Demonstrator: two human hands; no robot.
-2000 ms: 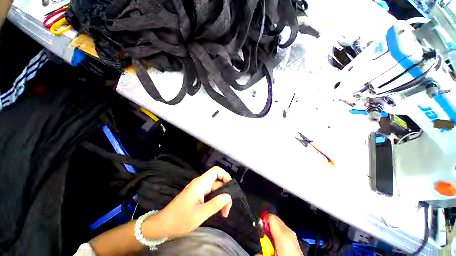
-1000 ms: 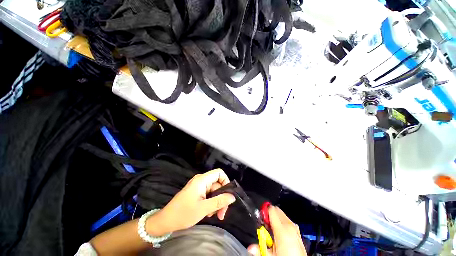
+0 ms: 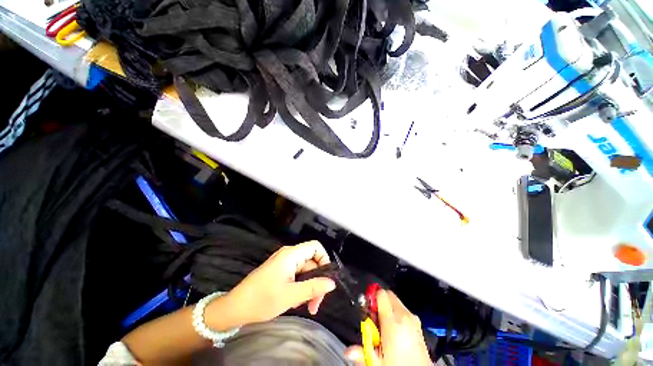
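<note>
My left hand, with a bead bracelet at the wrist, pinches a black fabric strip between thumb and fingers over my lap. My right hand, at the bottom edge and partly cut off, holds scissors by their red and yellow handles. The dark blades point up and left to the strip beside my left fingertips. Whether they are closed on the fabric is hard to tell against the black cloth. More black strips hang in a bundle left of my left hand.
A big tangled pile of black strips lies on the white table. Small snips and fabric scraps lie on the table. The sewing machine and a dark phone-like rectangle are at right. Other scissors lie upper left; a blue crate is below.
The scissors blades have moved up along the strip to beside my left fingertips. My right hand has shifted slightly left. The table view has drifted slightly left and up.
</note>
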